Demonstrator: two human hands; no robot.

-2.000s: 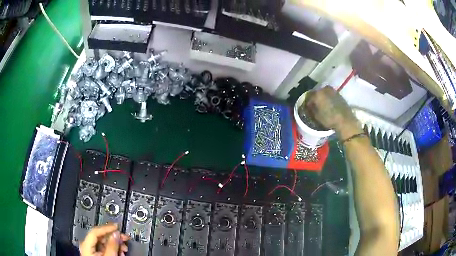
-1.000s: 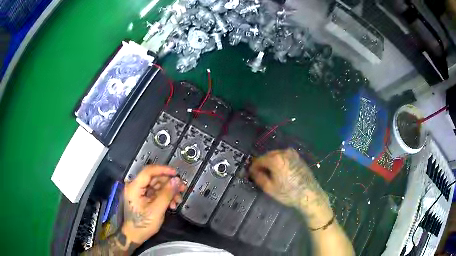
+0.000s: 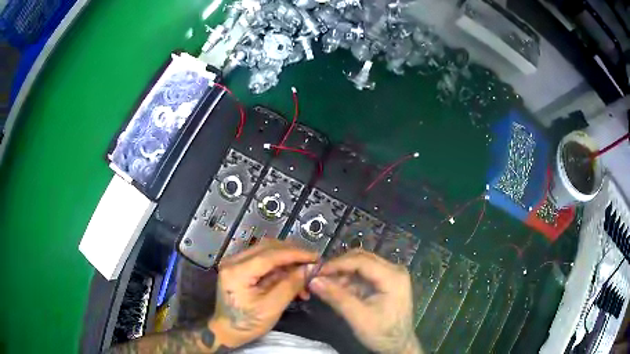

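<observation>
My left hand (image 3: 259, 294) and my right hand (image 3: 369, 297) meet fingertip to fingertip at the lower middle, above the black lock panels. They pinch a tiny pale purplish piece (image 3: 311, 271) between them, which looks like a plastic washer; the fingers hide most of it. The lock panels (image 3: 207, 220) lie side by side in a slanting row. The three leftmost show bright rings (image 3: 316, 227) around their round holes. My hands partly cover the lower parts of the second, third and following panels.
A washer box (image 3: 155, 131) stands left, with a white box (image 3: 114, 227) below it. Silver castings (image 3: 280, 47) are heaped at the back. Blue (image 3: 518, 162) and red (image 3: 556, 220) screw bins, a grease tub (image 3: 579, 169) and a foam tray (image 3: 587, 276) are right. Red lead wires (image 3: 297, 114) rise from panel tops.
The right hand has gone from the grease tub to the panels, then left to meet the left hand. The left hand has moved right. The view has swung left and down since the first frame.
</observation>
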